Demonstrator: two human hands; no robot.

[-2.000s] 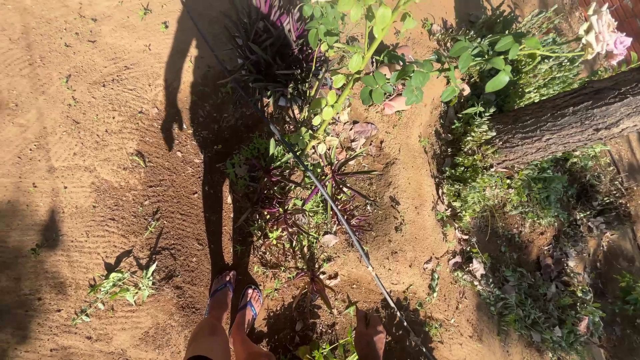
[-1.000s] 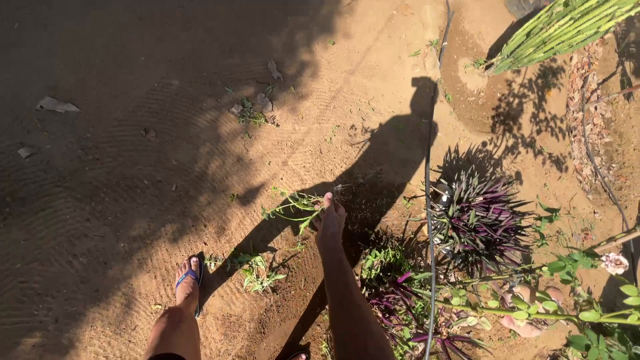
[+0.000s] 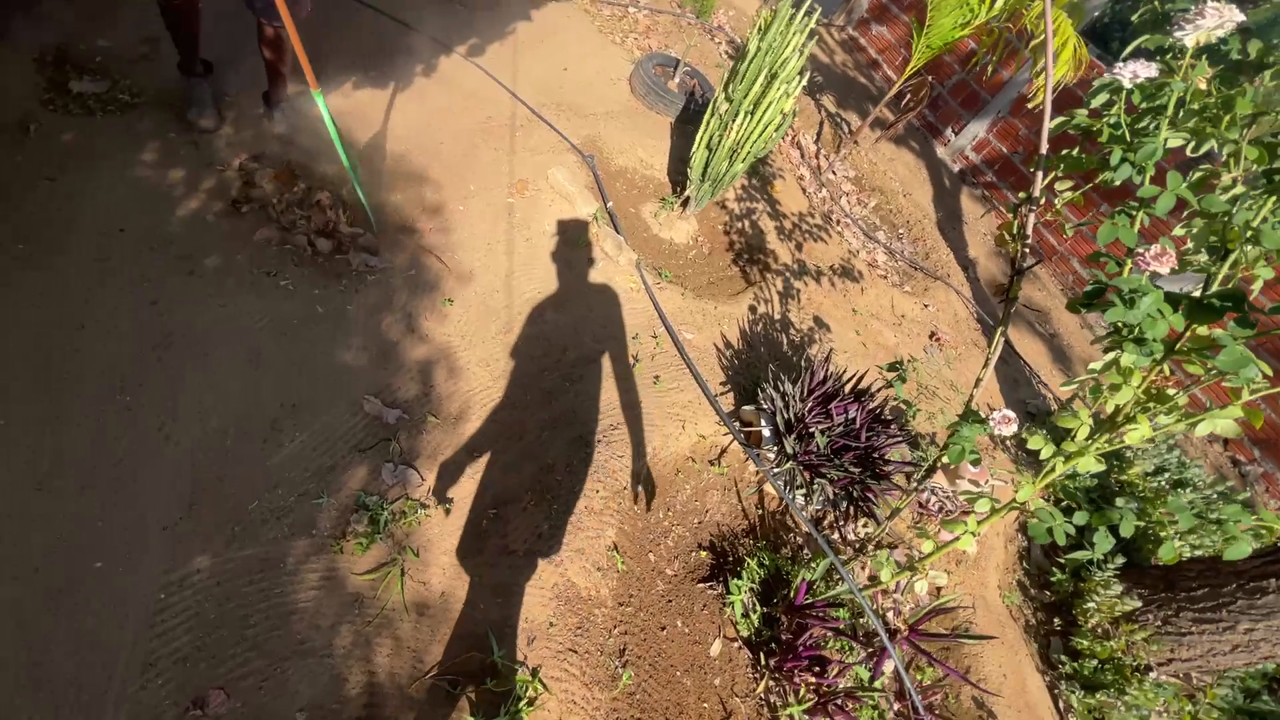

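Note:
Neither my left hand nor my right hand shows in the head view; only my shadow [image 3: 555, 400] falls across the sandy soil, both arms hanging away from the body. Green weeds lie on the ground at the bottom [image 3: 505, 690], with another small clump [image 3: 385, 525] further up and to the left. A black hose [image 3: 690, 365] runs diagonally past the shadow. Right of the hose grow a purple-leaved plant [image 3: 840, 435] and, lower down, more purple and green plants [image 3: 810, 640].
At upper left a person [image 3: 275, 60] stands by a green and orange pole [image 3: 330, 130] whose tip meets dry leaves [image 3: 300, 210]. A cactus-like plant [image 3: 755, 100], a tyre [image 3: 670, 85], a rose bush [image 3: 1150, 330], a brick wall [image 3: 1050, 210] and a trunk [image 3: 1210, 610] are further right.
One second ago a hand held a pulled green weed low over the soil; no hand is visible now. The view has swung up, bringing in the other person and the leaf pile.

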